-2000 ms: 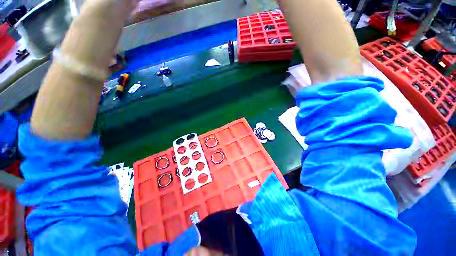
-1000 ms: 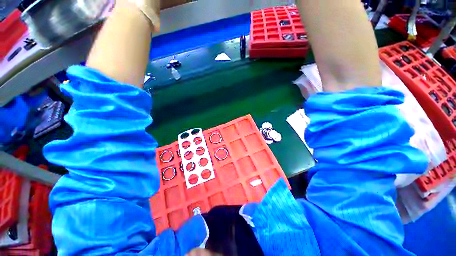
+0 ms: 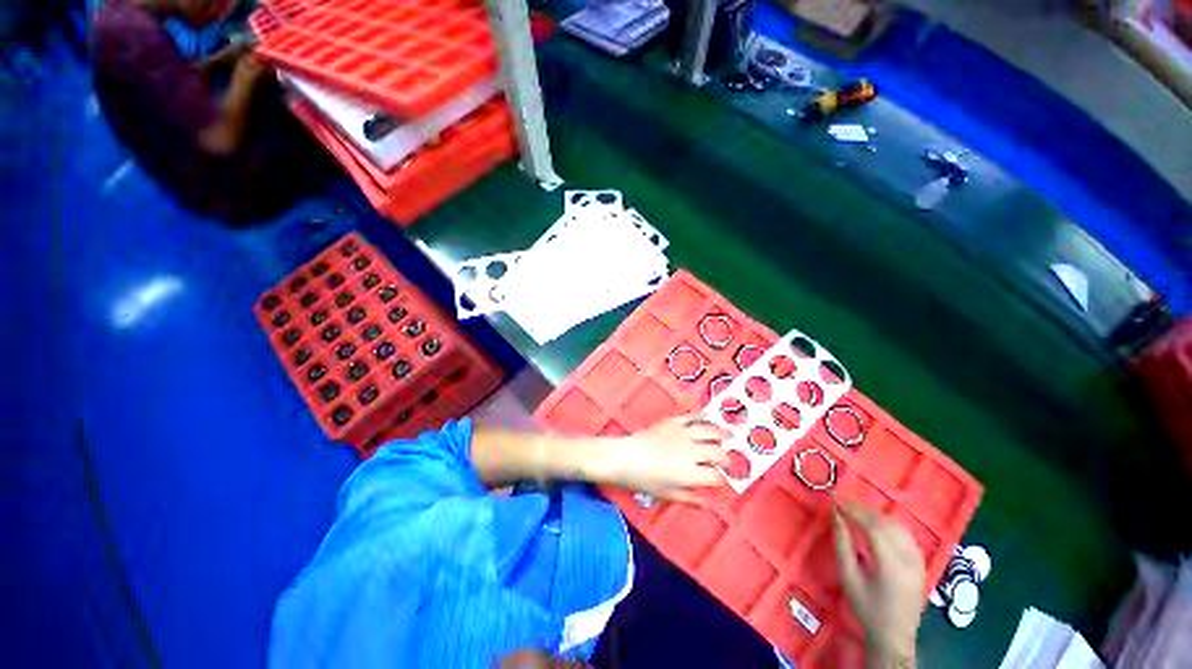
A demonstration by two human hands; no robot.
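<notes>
The red-orange tray (image 3: pixel 628 379) lies tilted on the green bench. A white adhesive sheet (image 3: pixel 797 418) with round holes lies across it. Thin metal rings lie in pockets on both sides of the sheet, one ring (image 3: pixel 814 468) on its right. My left hand (image 3: pixel 673 460) rests palm down on the tray, fingers spread at the sheet's near end; I see nothing held. My right hand (image 3: pixel 882 575) is over the tray's right part, slightly blurred, thumb and finger close together; whether they hold anything is unclear.
Spent backing sheets (image 3: pixel 582 272) lie left of the tray, white discs (image 3: pixel 965 584) right of it. Stacked trays (image 3: pixel 392 65) stand upper left beside a post (image 3: pixel 520 98). More trays with dark rings (image 3: pixel 350 342) stand lower left. A person (image 3: pixel 183 111) is upper left.
The view has swung left and down. Both hands, earlier raised with the hands cut off by the top edge, are now down at the tray. The sheet and rings still lie on it.
</notes>
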